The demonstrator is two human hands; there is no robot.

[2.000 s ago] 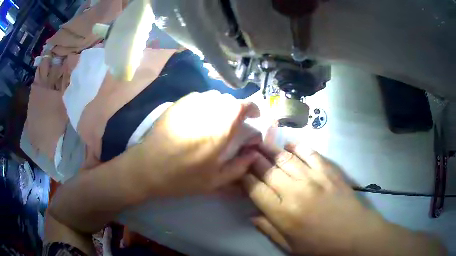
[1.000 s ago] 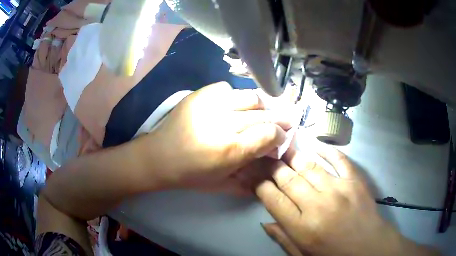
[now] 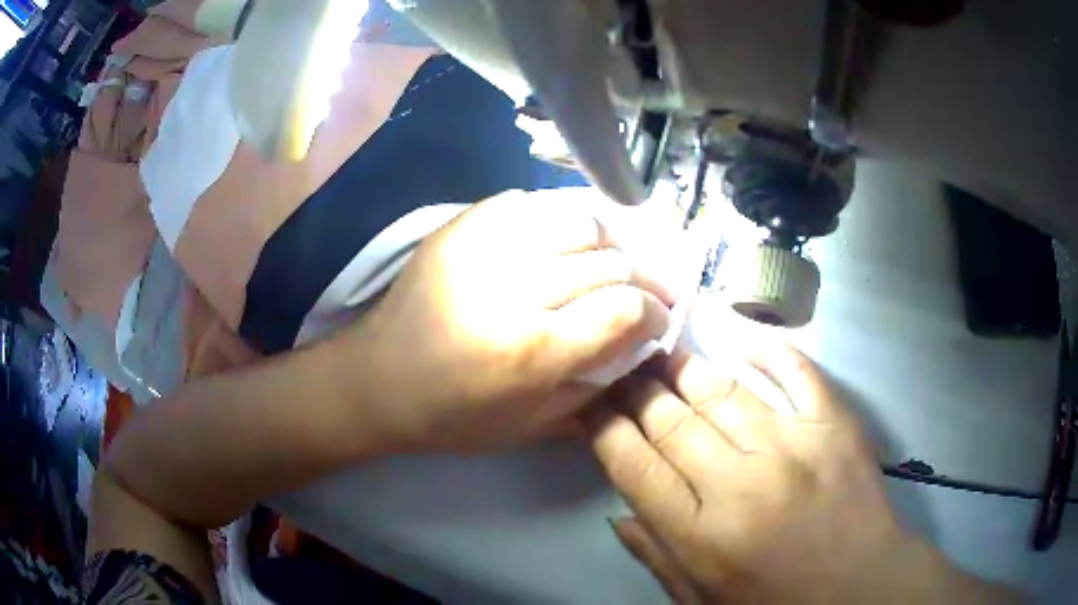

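A garment with salmon-pink fabric (image 3: pixel 219 254), a navy panel (image 3: pixel 367 201) and a white panel (image 3: pixel 390 251) lies left of the needle area. My left hand (image 3: pixel 497 319) grips a small folded white edge (image 3: pixel 638 358) between thumb and fingers, close to the presser foot area, where glare hides detail. My right hand (image 3: pixel 757 473) lies on the table right beside it, its fingertips at the same edge; glare hides whether they pinch it. The sewing machine head (image 3: pixel 733 71) hangs over both hands, with a pale ribbed knob (image 3: pixel 777 284) just right of the needle area.
The lit machine lamp (image 3: pixel 296 83) is at upper left. A black rectangle (image 3: pixel 1005 266), perhaps a phone, lies on the machine table (image 3: pixel 922 390) at right, with a thin dark tool (image 3: pixel 1052 473) beside it. More pink fabric (image 3: pixel 101 248) is heaped at far left.
Since the oldest frame the machine head and knob appear further right in view. My left thumb and fingers have moved right with the white edge, which shows more between my hands.
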